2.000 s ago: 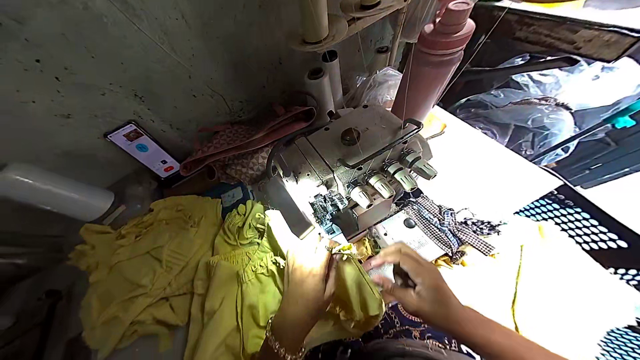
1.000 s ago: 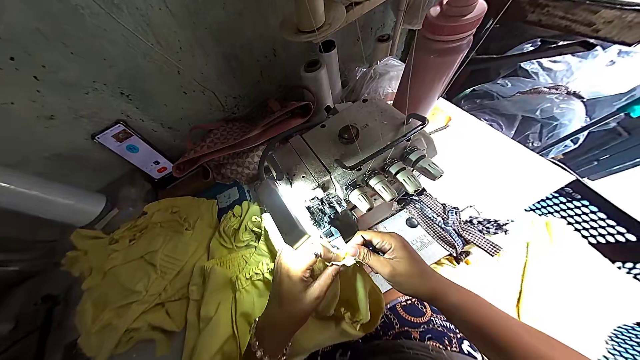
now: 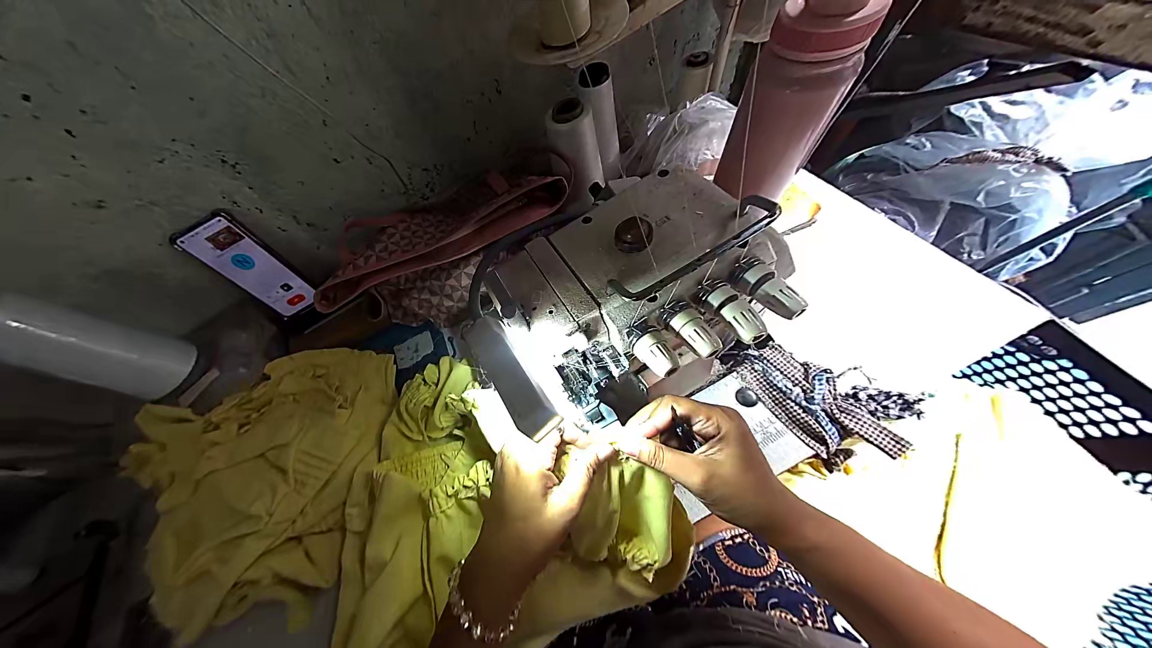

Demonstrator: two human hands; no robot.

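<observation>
An overlock sewing machine (image 3: 630, 243) with a row of tension dials stands ahead, its lamp lighting the needle area. Just in front of the needle area, my left hand (image 3: 531, 490) pinches the gathered edge of a yellow garment (image 3: 634, 513). My right hand (image 3: 711, 450) grips the same edge between thumb and fingertips, close to the left fingertips. A small dark tool, its kind unclear, is tucked in my right palm. More yellow fabric (image 3: 261, 477) lies heaped to the left.
A phone (image 3: 247, 265) leans by the wall beside a pink patterned bag (image 3: 441, 261). Thread cones (image 3: 576, 139) and a pink bottle (image 3: 792, 99) stand behind the machine. Checked fabric strips (image 3: 810, 400) lie at its right, with a black perforated basket (image 3: 1062, 382) farther right.
My right hand has come up and closer to my left hand at the garment's edge. The dark tool in the right hand now shows less than two seconds ago.
</observation>
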